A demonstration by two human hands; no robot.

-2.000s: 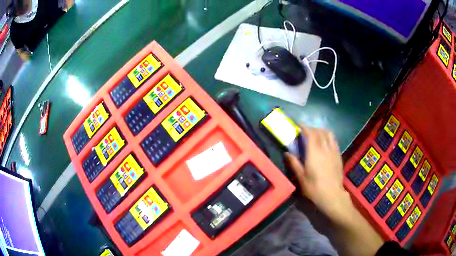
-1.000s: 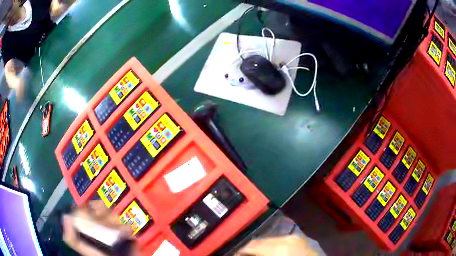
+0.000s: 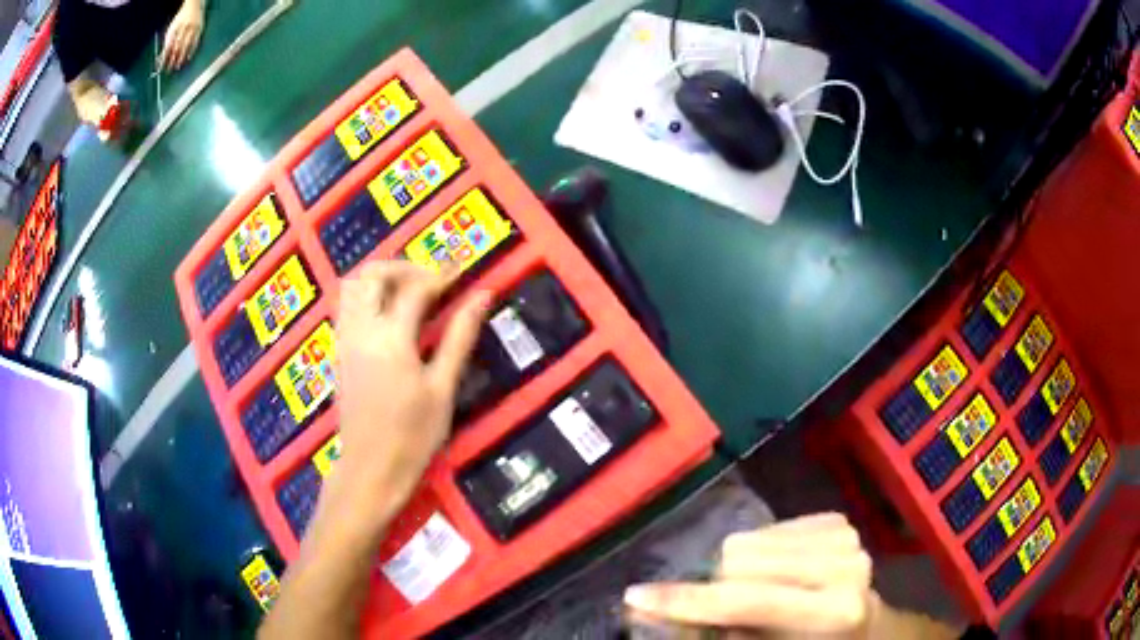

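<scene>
The red-orange phone tray lies on the bench edge. Two black phone backs sit in its right column: an upper one, partly behind my left hand, and a lower one. A white label sheet lies in the lowest visible pocket. Keypad phones with yellow faces fill the other visible pockets. My left hand is over the tray, thumb and fingers apart, the thumb beside the upper phone back. My right hand is at the bottom edge with fingers curled; whether it holds anything is unclear.
The black barcode scanner lies against the tray's far right side. A black mouse and white cable sit on a pale pad. A stacked red tray of phones stands at right. Monitors are at left and upper right. Another person's hands show top left.
My left hand has moved up over the tray from its lower left. A phone back now lies in the pocket that showed a label sheet. My right hand has risen further into view.
</scene>
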